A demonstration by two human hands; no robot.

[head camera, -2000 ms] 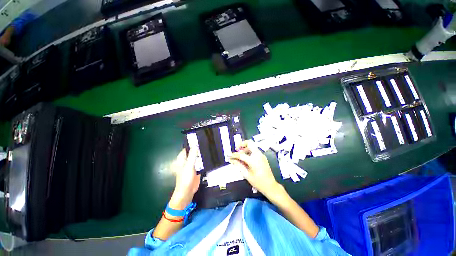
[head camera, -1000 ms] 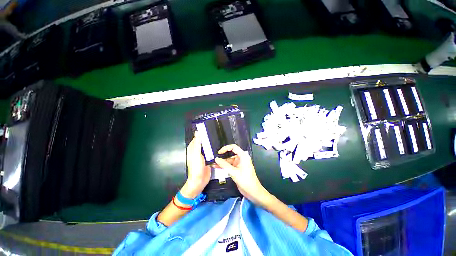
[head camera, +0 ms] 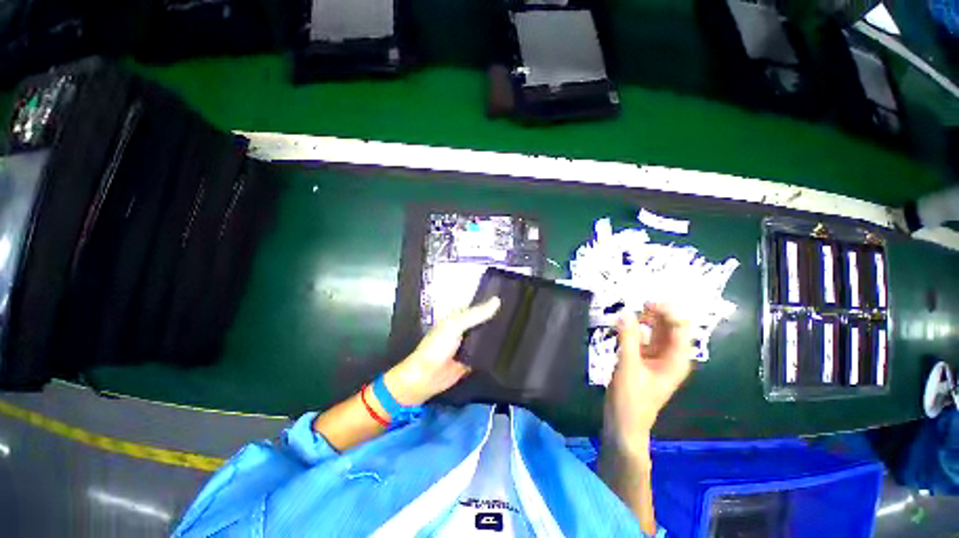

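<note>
My left hand holds a flat black battery pack by its left edge, tilted above the work. No white strips show on its upper face. Under and behind it lies an open tablet unit, with its circuit board at the far end and a bright bay partly covered by the pack. My right hand is raised over the near right part of a pile of white release liners, off the pack. Its fingers are blurred, so I cannot tell if a strip is in them.
A clear battery tray with black, white-barred batteries lies at right. Black stacked tablet units lean at left. A white rail separates the mat from the green conveyor with tablet units. A blue bin sits lower right.
The battery pack has been lifted and turned off the tablet in my left hand, and its white strips no longer show. My right hand has moved right to the liner pile. The view has shifted.
</note>
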